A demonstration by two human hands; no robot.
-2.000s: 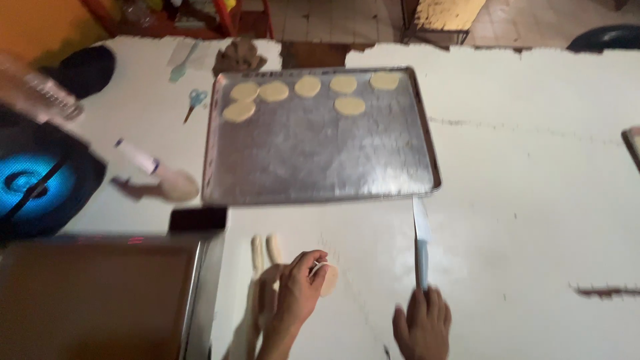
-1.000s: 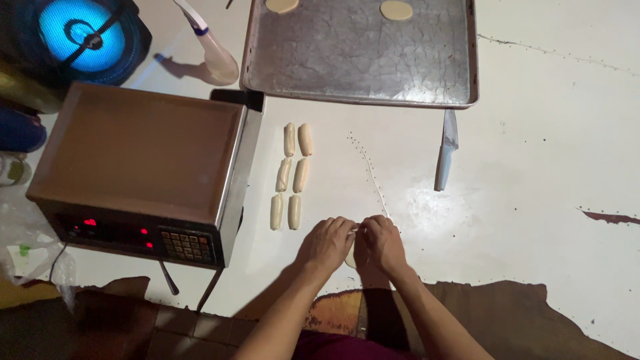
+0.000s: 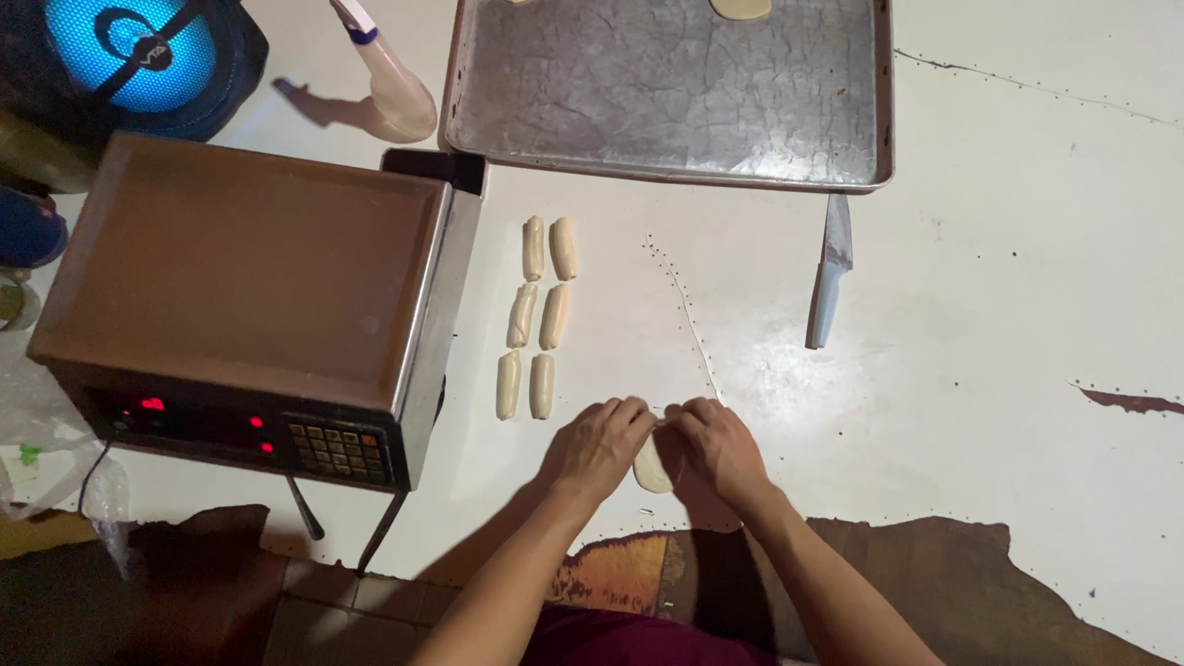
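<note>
A flattened piece of dough [image 3: 653, 470] lies on the white table near its front edge. Both hands pinch its far end, my left hand [image 3: 606, 444] on one side and my right hand [image 3: 720, 446] on the other, fingertips nearly touching. Part of the dough is hidden under the fingers. Left of them, several small dough rolls [image 3: 542, 387] lie in two columns. A kitchen knife with a pale blue handle [image 3: 825, 310] rests to the right, its tip by the metal baking tray [image 3: 666, 172]. Flat dough [image 3: 741, 7] shows at the tray's upper part.
A digital scale [image 3: 250, 268] with a flat metal top and lit red display stands at the left. Behind it are a spray bottle [image 3: 400, 97] and a speaker lit blue [image 3: 139, 51]. Clear plastic [image 3: 55, 453] lies at the far left. The table's covering has torn edges and cracks.
Two seconds ago my right hand was at the knife's handle; now the knife lies released and both hands are on the dough. The view has moved closer and lower.
</note>
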